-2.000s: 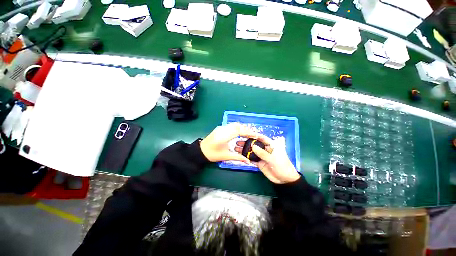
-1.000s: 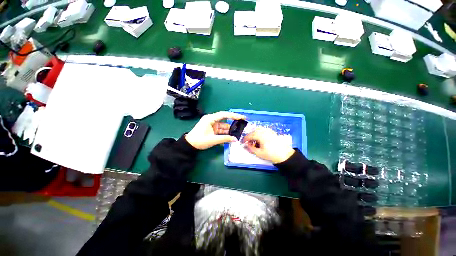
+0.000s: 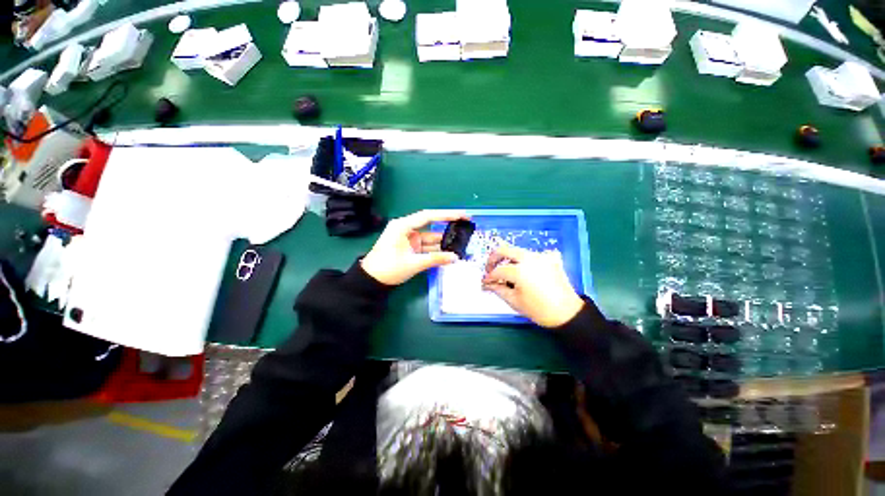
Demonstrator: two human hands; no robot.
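Observation:
My left hand (image 3: 406, 249) holds a small black part (image 3: 458, 237) between thumb and fingers, over the left side of the blue bin (image 3: 584, 254). My right hand (image 3: 529, 283) is over the middle of the bin, thumb and fingertips pinched together; whether something tiny is between them cannot be seen. Small white parts (image 3: 529, 237) lie scattered in the bin, mostly along its far side. The hands are a little apart.
A clear blister tray (image 3: 742, 218) with black parts is at the right. A black tool holder (image 3: 365, 147) with blue handles, a smartphone (image 3: 254, 295) and a white sheet (image 3: 146, 232) are at the left. White boxes (image 3: 645, 34) and dark units (image 3: 650, 121) line the conveyor.
The black-and-orange unit, held in both hands two seconds ago, no longer shows there. My hands have separated; the left holds the black part, and the right has moved slightly away from it.

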